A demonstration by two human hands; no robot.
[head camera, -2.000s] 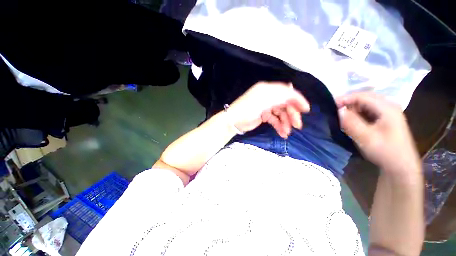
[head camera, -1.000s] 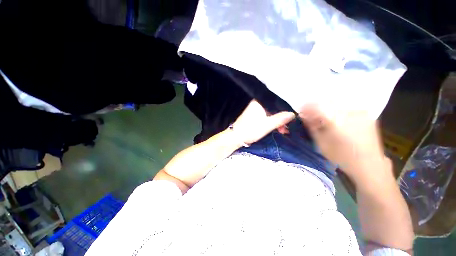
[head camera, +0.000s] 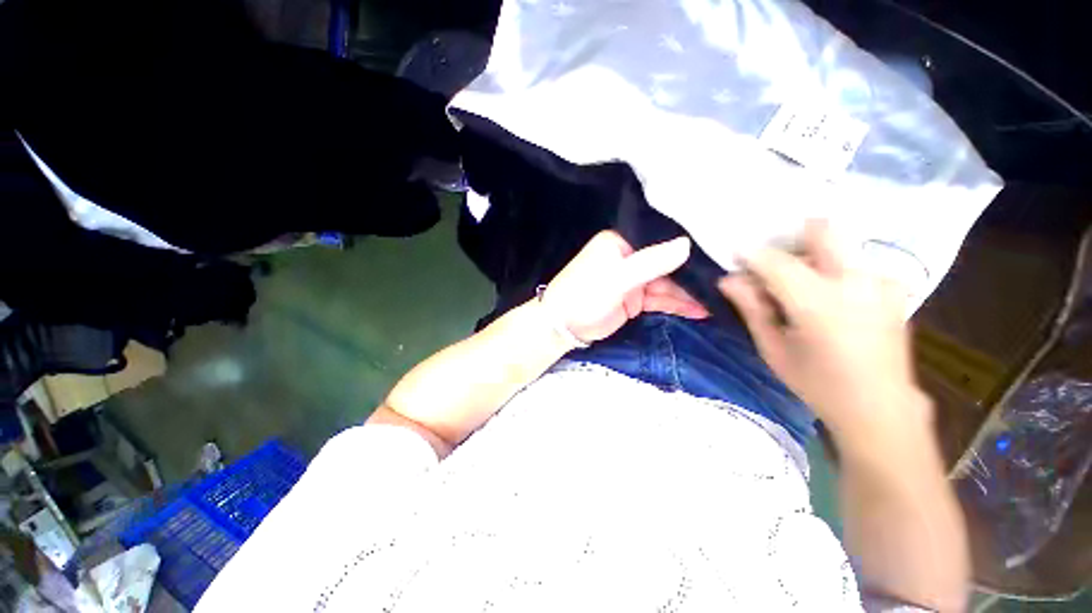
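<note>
A shiny white lining (head camera: 719, 108) with a small white care label (head camera: 816, 137) spreads above my hands. The matte black shell (head camera: 557, 198) of the garment lies below its edge, over blue jeans. My left hand (head camera: 617, 287) holds the black cloth at the lining edge, thumb on top and fingertips partly hidden. My right hand (head camera: 814, 317) is blurred, just right of the left hand at the lining edge, with thumb and fingertips close together. Whether it pinches a needle is too small and blurred to tell.
Large black garments (head camera: 216, 120) with a white strip lie at the left. A blue plastic crate (head camera: 222, 515) is on the green floor at lower left. A crinkled clear plastic bag (head camera: 1036, 467) lies at the right over a brown surface. My white top fills the bottom.
My right hand moved left to the lining edge near my left hand, then slightly right again. My left hand went from loose curled fingers to holding the cloth. The label was hidden one second ago and shows again.
</note>
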